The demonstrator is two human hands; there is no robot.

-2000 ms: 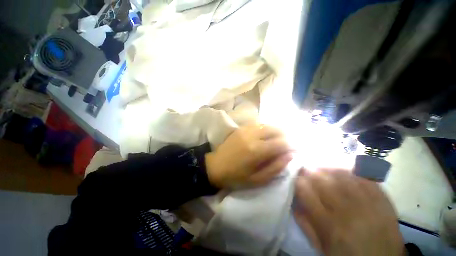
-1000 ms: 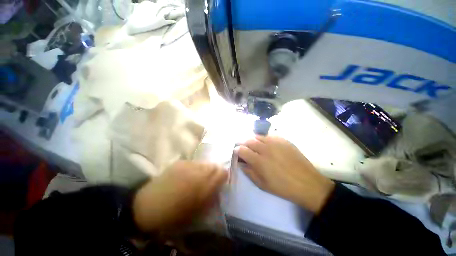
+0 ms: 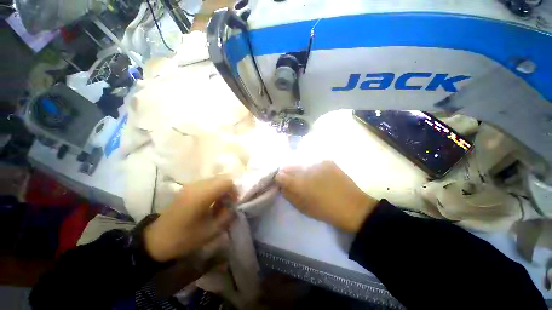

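Note:
The cream garment cloth (image 3: 181,130) lies bunched on the table left of the needle area, and a part hangs over the front edge. My left hand (image 3: 192,219) grips a folded edge of it in front of the needle. My right hand (image 3: 324,192) pinches the same fold at its right end, close to the needle area. The white and blue sewing machine (image 3: 387,82) with "JACK" lettering stands behind my hands. Bright lamp glare hides the presser foot and the needle tip.
A smartphone (image 3: 423,140) with a lit screen lies on the machine bed at right. Crumpled beige scraps (image 3: 478,197) lie beside it. A grey box with a dark-blue round part (image 3: 57,118) stands at the table's left end. The ruler-marked table edge (image 3: 321,280) runs along the front.
The view has swung so that more of the machine shows. My left hand has moved up beside the fold. The cloth between my hands is now lifted and bent, where it lay flatter before.

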